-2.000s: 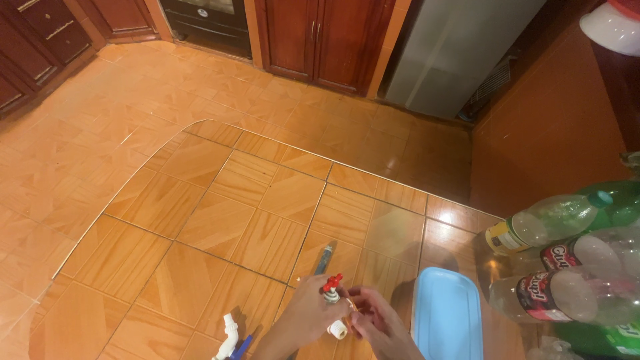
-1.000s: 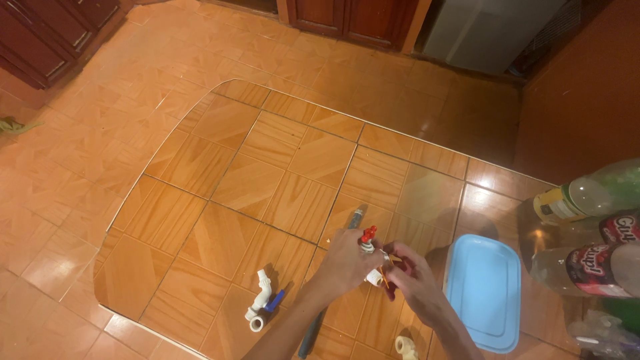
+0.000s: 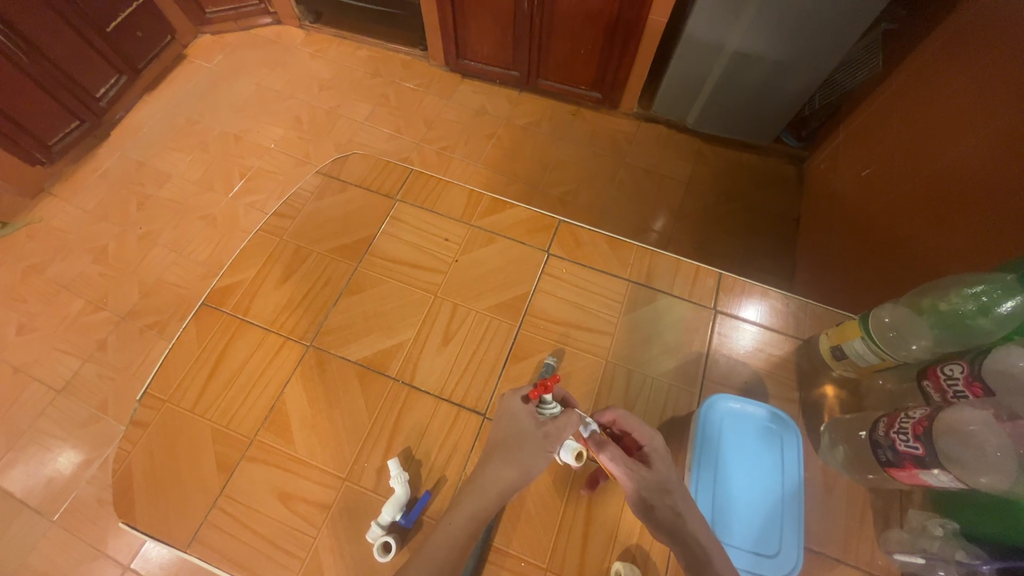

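My left hand (image 3: 524,440) holds a white plastic valve (image 3: 572,453) with a red handle (image 3: 544,390); its open round end points toward me. Close at its right, my right hand (image 3: 640,464) has thumb and fingers on a small white piece (image 3: 588,426) beside the valve. A thin orange and dark red item, too unclear to name, shows among the right fingers. Behind the left hand, the tip of a grey rod-like thing (image 3: 548,368) sticks out. A white plastic tap (image 3: 392,508) with a blue lever (image 3: 416,509) lies on the tiled table at the left.
Right of my hands is a light blue plastic lid or container (image 3: 746,488). Several plastic bottles (image 3: 904,444) lie along the right side. A cream-coloured fitting (image 3: 625,569) sits at the bottom edge. The tiled table's curved rim (image 3: 240,248) borders the floor.
Both hands stay close together around the red-handled valve. The right fingers now pinch a white piece beside it. The view has shifted.
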